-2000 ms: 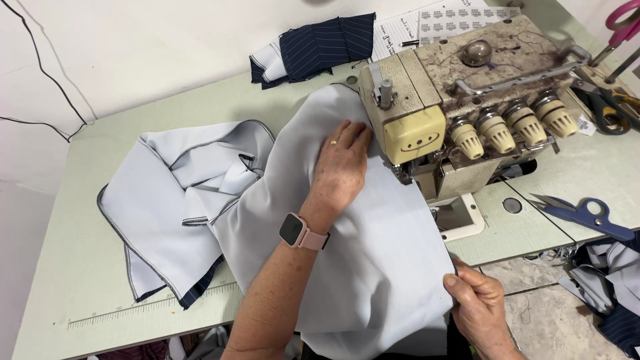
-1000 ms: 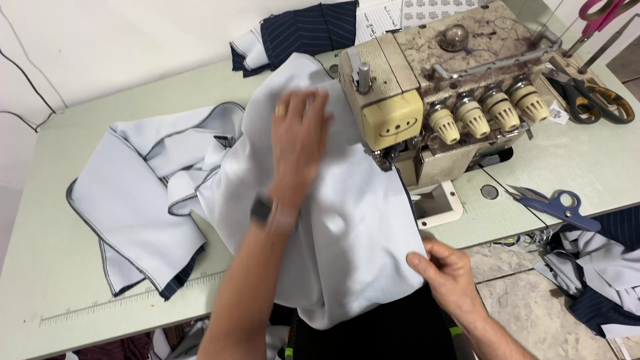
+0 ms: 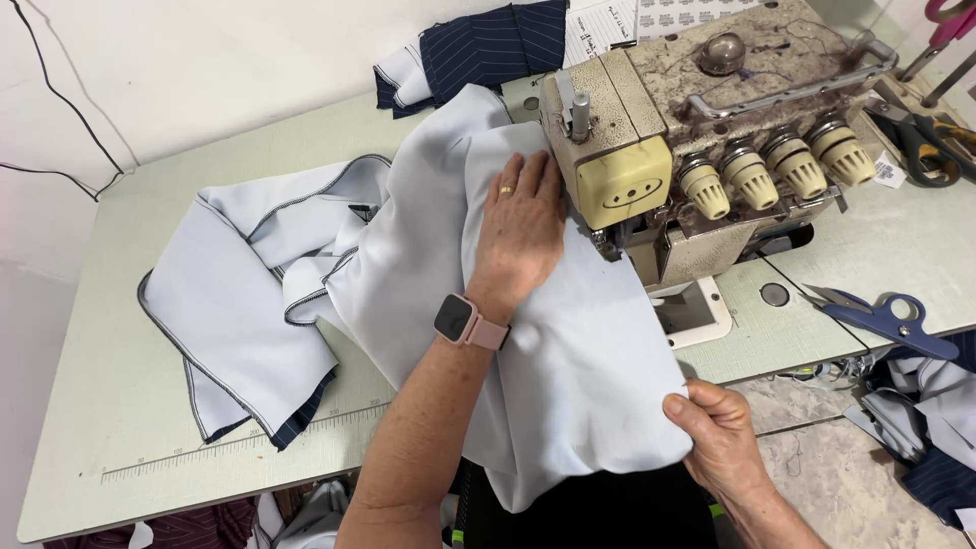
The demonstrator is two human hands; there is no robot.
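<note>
A large piece of light grey fabric [image 3: 595,358] lies across the sewing table and hangs over its front edge, with its right border beside the needle area of an overlock sewing machine [image 3: 621,183]. My left hand [image 3: 526,221] rests flat on the fabric, just left of the machine head, wearing a ring and a watch [image 3: 457,319]. At the cloth's lower right edge, my right hand [image 3: 713,427] pinches it between thumb and fingers. Further left, a folded part with dark overlocked edges [image 3: 229,305] lies on the table; its link to the large piece is partly hidden.
Blue thread snips [image 3: 892,316] lie right of the machine, and black-handled scissors [image 3: 926,141] behind them. Folded navy pinstriped fabric [image 3: 496,49] and papers with writing [image 3: 602,30] sit at the back. A ruler scale [image 3: 252,435] marks the front of the table [image 3: 69,473]. More cloth lies below.
My left hand was blurred over the fabric one second ago and now rests flat nearer the machine head. My right hand still holds the cloth's edge.
</note>
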